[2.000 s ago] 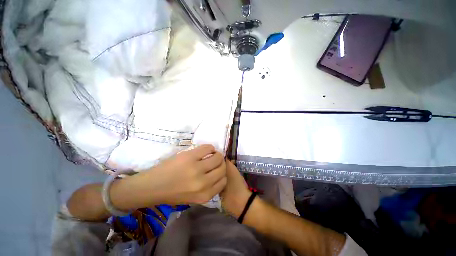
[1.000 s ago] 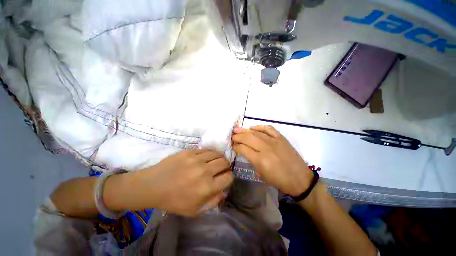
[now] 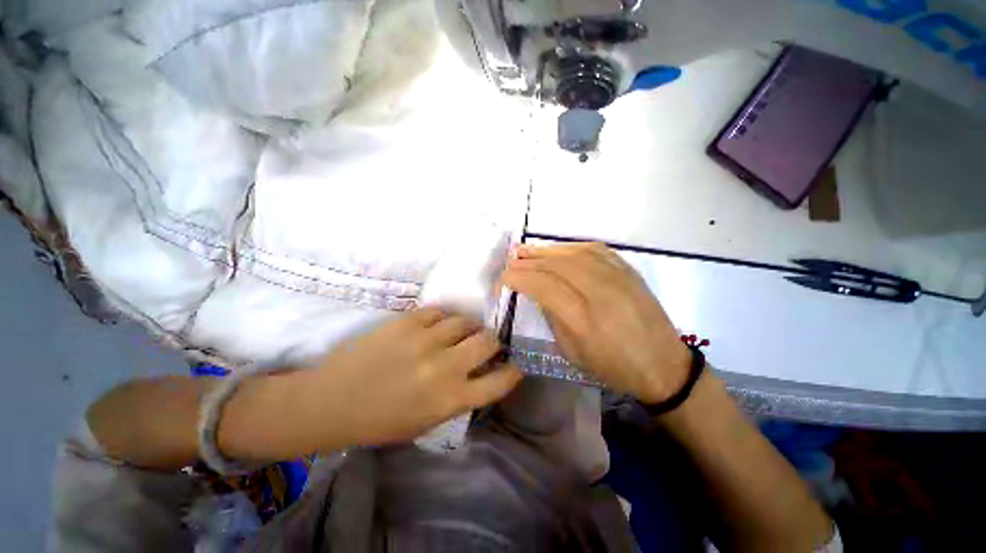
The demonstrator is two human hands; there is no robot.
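The white padded layer (image 3: pixel 357 194) lies heaped from the left up to the sewing machine. Its right edge, with a narrow dark layered seam edge (image 3: pixel 507 313), runs down from the needle area towards the table's front. My left hand (image 3: pixel 416 378) grips this edge near the front of the table, fingers bent over it. My right hand (image 3: pixel 595 313) holds the same edge a little further up, with its fingertips on it. The fingertips partly hide the edge. The sewing machine head (image 3: pixel 735 43) is above, with its round metal tension knob (image 3: pixel 584 78) in view.
A phone (image 3: pixel 798 124) and a small brown scrap (image 3: pixel 824 194) lie on the table at right. A black rod with a clip (image 3: pixel 854 280) crosses the table. A blue-tipped tool (image 3: pixel 653 78) is behind the needle area. The ruler-marked edge (image 3: pixel 757 398) runs along the front.
My right hand has come up from beside my left hand, near the table's front, to the seam edge further up. The machine and phone have shifted in view. Both hands stay on the edge.
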